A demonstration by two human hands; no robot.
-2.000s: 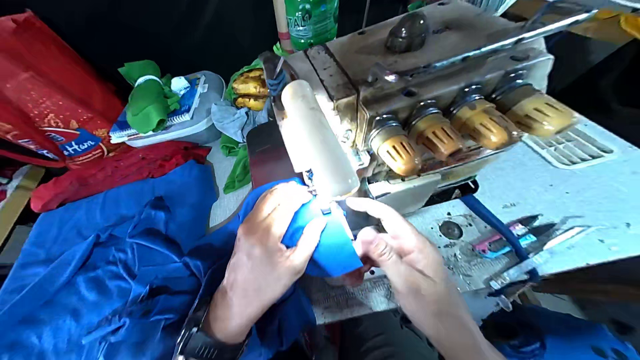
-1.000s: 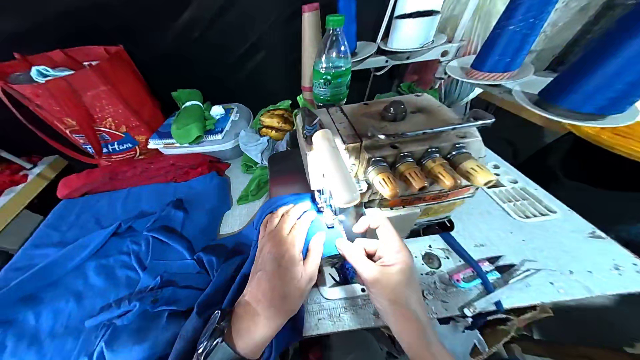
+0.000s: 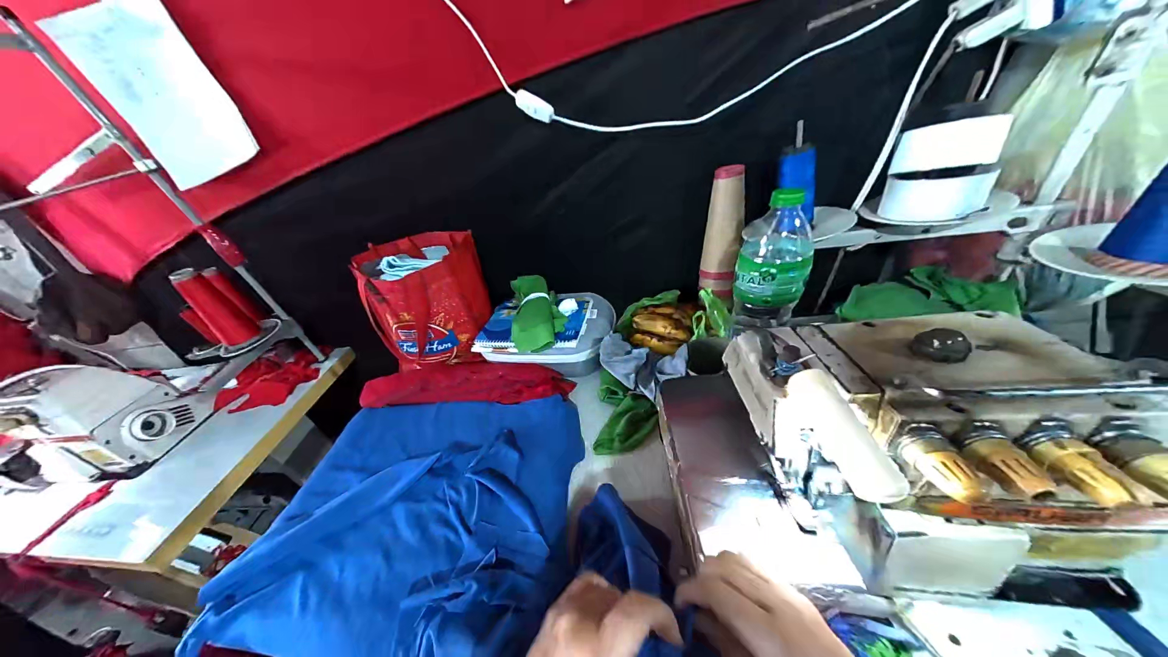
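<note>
At the bottom edge, my left hand [image 3: 607, 620] and my right hand [image 3: 753, 607] are close together on dark blue fabric [image 3: 625, 538], fingers bent onto it. Part of the fabric and both wrists are cut off by the frame. Left of my hands spreads a large pile of blue cloth [image 3: 456, 511]. To the right stands an industrial sewing machine [image 3: 1004, 356] with a pale cylindrical guard [image 3: 844, 438] over its needle area. My right hand lies in front of the machine's shiny metal plate [image 3: 730, 474], left of the needle area.
Behind the cloth stand a red shopping bag [image 3: 424, 301], a grey plastic container [image 3: 593, 338], bananas [image 3: 662, 327] and a green-labelled bottle [image 3: 774, 265]. A second sewing machine [image 3: 137, 424] occupies the left table. Thread cones [image 3: 954, 169] are at upper right.
My hands have moved from the needle area to the left of the machine, with blue fabric between them. The view has swung left and up.
</note>
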